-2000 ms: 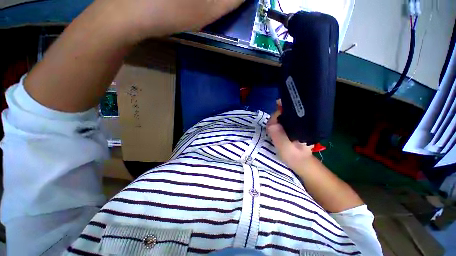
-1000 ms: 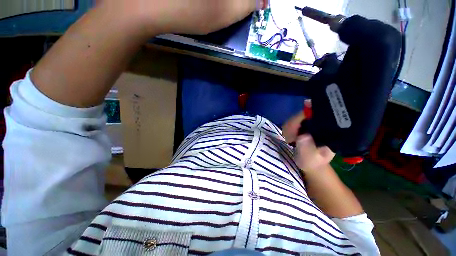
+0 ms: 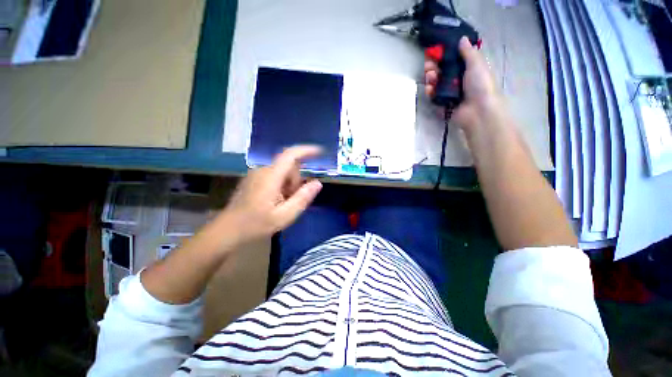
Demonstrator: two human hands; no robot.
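Note:
The flat unit (image 3: 379,110) lies at the mat's near edge, with its dark panel (image 3: 296,114) on the left half and white on the right. A small green circuit board (image 3: 354,168) with thin wires sits at its near edge by the middle. My left hand (image 3: 276,195) is over the unit's near left edge, thumb and index finger apart, holding nothing. My right hand (image 3: 471,85) is shut on the handle of the black soldering gun (image 3: 442,33) with a red trigger, beyond the unit to the right; its narrow metal nose points left.
The pale mat (image 3: 295,33) lies under the unit on the green bench. Cardboard (image 3: 125,81) bears another dark-and-white unit (image 3: 63,26) at the far left. White-edged stacked layers (image 3: 582,110) stand at the right, with further units (image 3: 652,129). An open box (image 3: 147,206) sits below left.
The view has shifted to show the whole unit. The soldering gun has moved away from the board, to the far right. My left hand has drawn back from the board to the near left.

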